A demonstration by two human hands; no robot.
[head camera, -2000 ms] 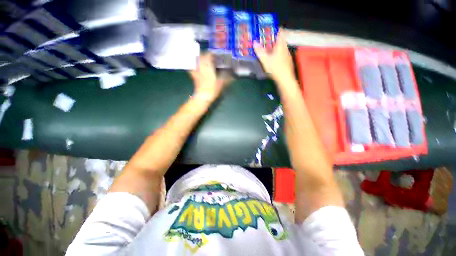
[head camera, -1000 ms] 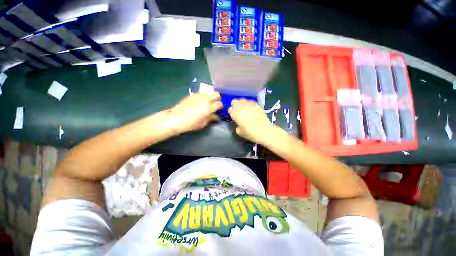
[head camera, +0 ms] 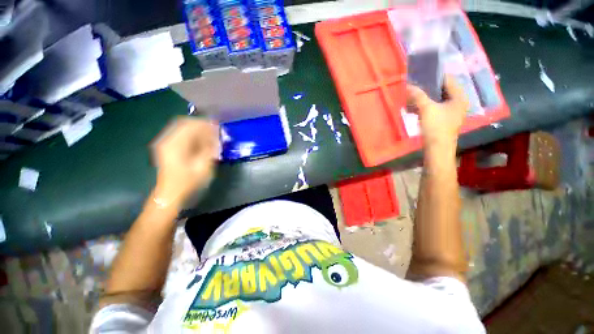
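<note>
An open carton (head camera: pixel 254 137) lies on the green bench, its blue side up and its grey-white lid raised behind it. My left hand (head camera: pixel 187 153) is blurred at the carton's left end; whether it holds the carton is unclear. My right hand (head camera: pixel 440 107) is over the red compartment tray (head camera: pixel 372 94) with its fingers at the lower end of a dark grey bagged unit (head camera: pixel 424 68), which stands out above the pocket. Other bagged units (head camera: pixel 485 89) lie in the tray's right part. Its left pockets are bare.
Three blue cartons with red pictures (head camera: pixel 242 32) stand behind the open carton. White-flapped open cartons (head camera: pixel 68 68) are banked at left. Paper slivers (head camera: pixel 306 134) lie on the bench. A second red tray (head camera: pixel 368 199) and a red stool (head camera: pixel 498 163) are below the edge.
My right hand has moved from the carton to the tray and taken a bagged unit. My left hand has come away from the carton's front to its left end. The view has shifted right.
</note>
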